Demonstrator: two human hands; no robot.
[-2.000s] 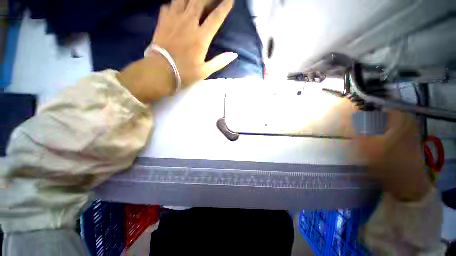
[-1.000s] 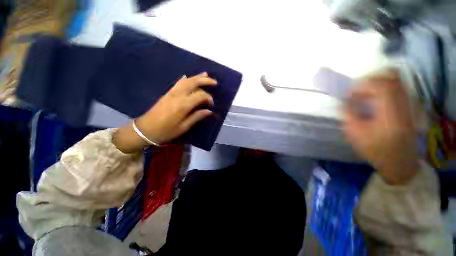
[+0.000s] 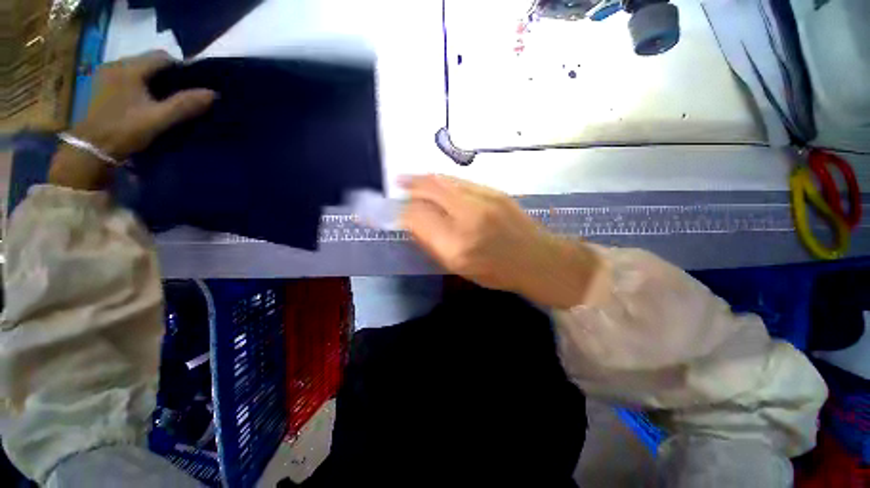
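A navy fabric panel lies at the left of the machine table, its lower edge reaching over the grey ruled edge. My left hand is on the panel's upper left part, thumb on top. My right hand pinches a small whitish strip at the panel's lower right corner. The strip is blurred, and whether it touches the panel cannot be told.
The needle plate and a ridged grey knob are at the top. Scissors with red and yellow handles lie right, below long strips. More navy fabric is at the upper left. Blue and red baskets are below.
My right hand has moved left from the machine's right side to the panel with the strip. My left hand has moved to the panel's left end. The panel now lies straighter.
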